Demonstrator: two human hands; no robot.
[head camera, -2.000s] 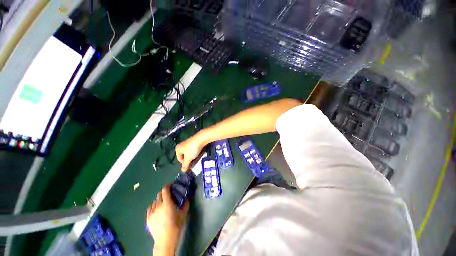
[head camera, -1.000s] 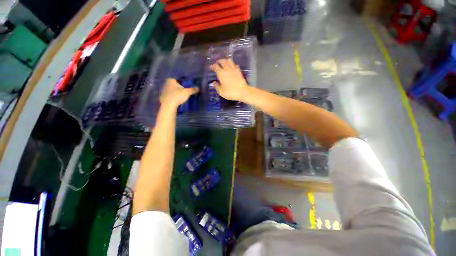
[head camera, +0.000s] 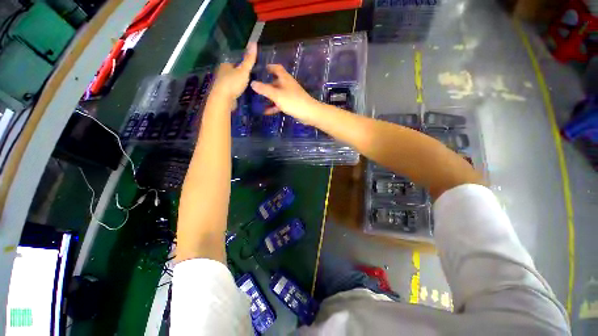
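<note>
A stack of clear blister trays (head camera: 320, 152) lies across the green bench at the upper middle. Blue handheld devices (head camera: 241, 123) show in its middle pockets, and a dark device (head camera: 339, 96) sits in a right pocket. My left hand (head camera: 231, 82) is over the tray's left-middle part, thumb pointing up. My right hand (head camera: 283, 93) is just right of it, fingers spread and bent over the pockets. Something blue shows between the hands; blur hides whether either holds it. Several blue devices with leads (head camera: 284, 236) lie on the bench below.
More clear trays with dark units (head camera: 400, 187) stand low on the right. Red trays (head camera: 305, 8) are at the top. A second tray of dark devices (head camera: 154, 125) is at the left, with white cables (head camera: 108, 226) and a monitor (head camera: 33, 285) nearer. Stools are at far right.
The view has turned from the bench with cables and monitor to the trays. Since one second ago, my right hand has moved left, close to my left hand, and my left hand has risen slightly.
</note>
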